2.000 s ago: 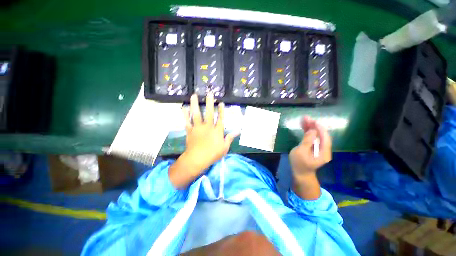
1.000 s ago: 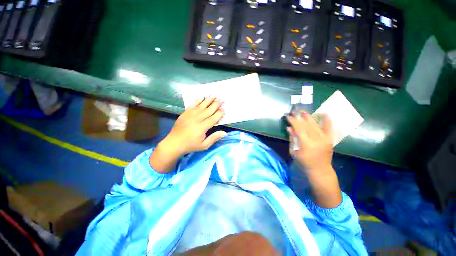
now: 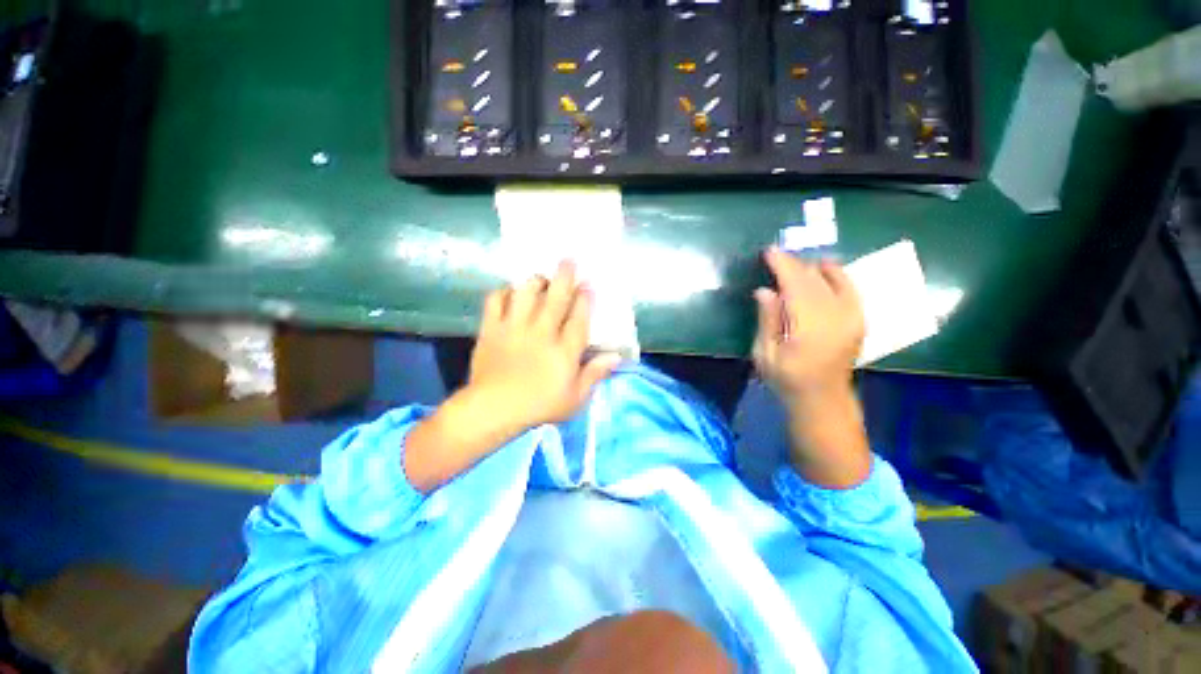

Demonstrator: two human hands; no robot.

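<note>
A cream sticker sheet [image 3: 560,227] lies below the black foam tray [image 3: 685,169]. My left hand [image 3: 533,345] rests on its lower part, palm down with fingers slightly spread. My right hand [image 3: 817,329] is curled, slightly blurred, around a thin tool that looks like tweezers; the fingers largely hide it. Small white pads [image 3: 819,219] lie on the bench just above its fingertips. A smaller cream sheet [image 3: 889,300] lies partly behind this hand. The tray holds several dark phone housings [image 3: 581,79] side by side, their top ends cut off by the picture's edge.
A translucent film piece [image 3: 1038,129] lies right of the tray, near a whitish roll [image 3: 1159,69]. A black tray [image 3: 1122,296] stands tilted at the right and another dark tray [image 3: 79,132] is at the left. Cardboard boxes [image 3: 279,375] stand below the bench edge.
The view has shifted, so the tray appears further left. The sheet under my left hand has turned from slanted to nearly upright. My right hand stays by the white pads.
</note>
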